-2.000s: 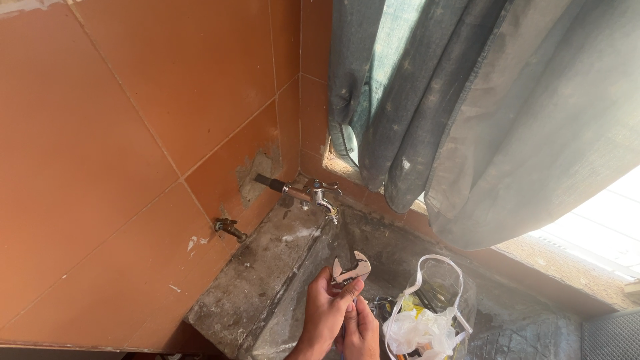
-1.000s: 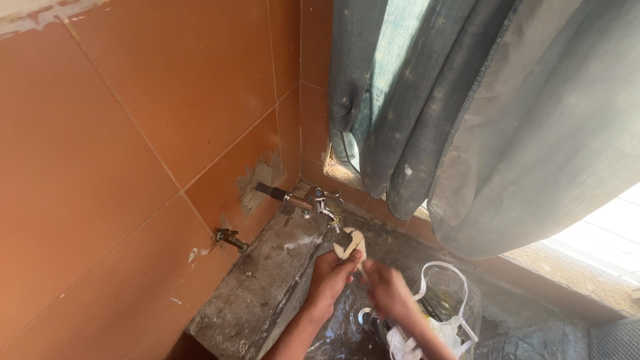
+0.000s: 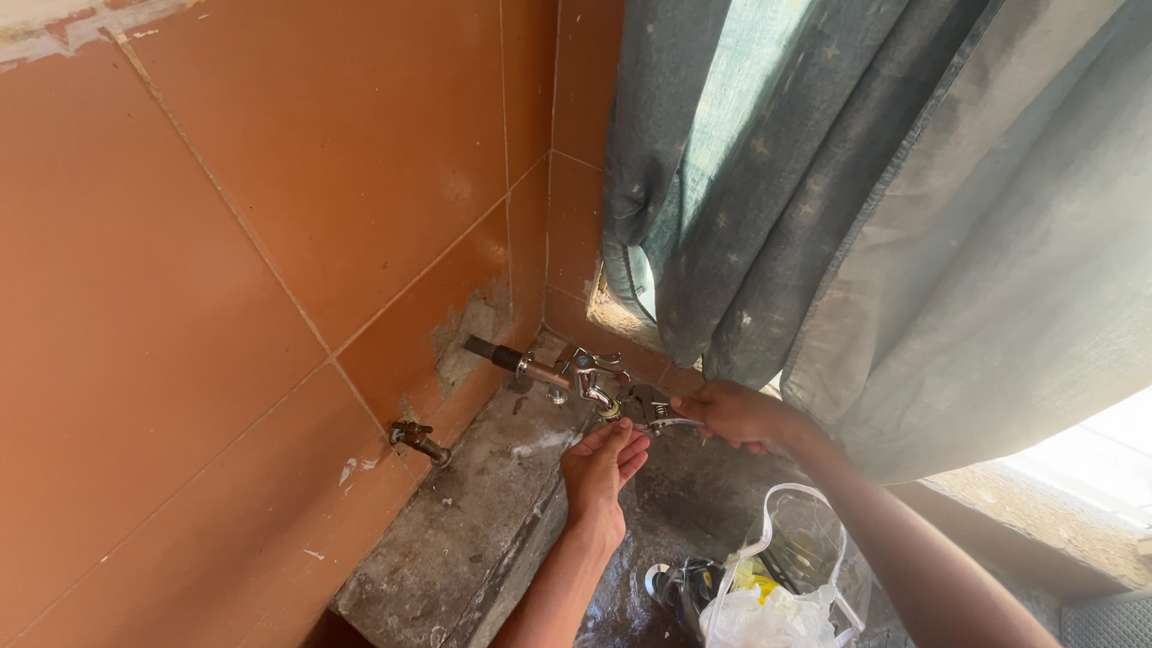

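A chrome tap [image 3: 589, 378] stands out from the tiled wall on a pipe with a black section, its spout bent down with a brass-coloured ring at the end. My right hand [image 3: 742, 416] is closed on the handle of an adjustable wrench [image 3: 661, 418], whose jaw end lies beside the spout tip. Whether the jaws touch the ring cannot be told. Just below the spout, my left hand [image 3: 607, 468] has thumb and fingertips at the wrench's jaw end, the other fingers loosely curled.
An old brass tap [image 3: 419, 443] sits lower left on the wall above a concrete ledge [image 3: 432, 558]. A clear plastic bag with white straps [image 3: 783, 603] holds assorted items in the basin area, near a drain ring [image 3: 657, 580]. A grey curtain [image 3: 765, 225] hangs at the right.
Both hands and the wrench have moved up to the tap's spout from below it. My right hand now grips the handle, out to the right of my left hand.
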